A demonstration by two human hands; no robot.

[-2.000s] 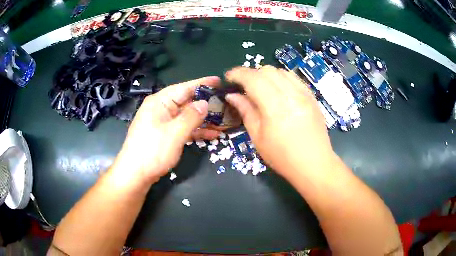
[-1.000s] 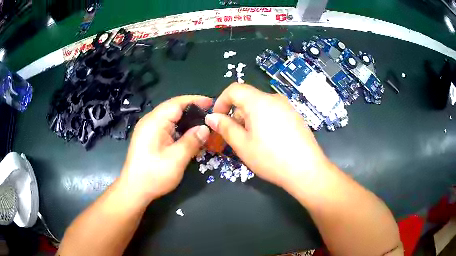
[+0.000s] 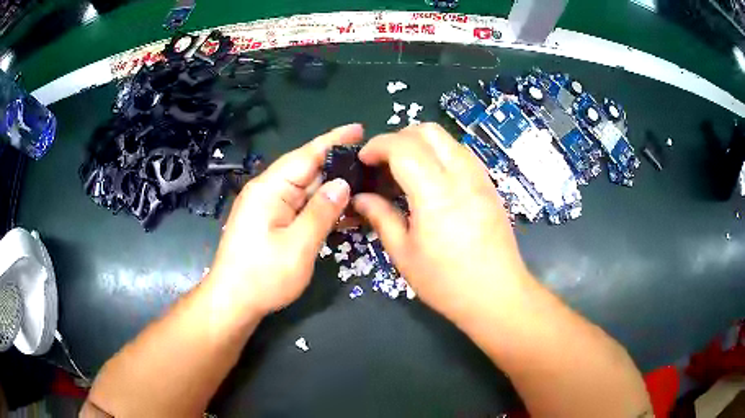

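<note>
My left hand [image 3: 282, 224] is shut on a small black piece [image 3: 343, 167], held above the bench between thumb and fingers. It looks like a black plastic frame; whether a circuit board is with it is hidden by my fingers. My right hand [image 3: 441, 196] is bare and close against its right side, thumb and fingertips bent around the piece's edge; its exact grip is blurred. Small white pieces [image 3: 353, 260] lie on the bench below my hands, with a bit of blue board beside them, partly hidden by my right hand.
A tangled heap of black plastic frames [image 3: 167, 135] lies at the left. A pile of blue circuit boards [image 3: 564, 122] lies at the right, with a dark stick-like part beside it. A white fan [image 3: 28, 290] and a clear blue-tinted bottle [image 3: 28, 122] stand at the left edge.
The held piece has been turned: two seconds ago a grey face showed, now a black one. My right fingertips have shifted around its right edge. The view has also shifted slightly.
</note>
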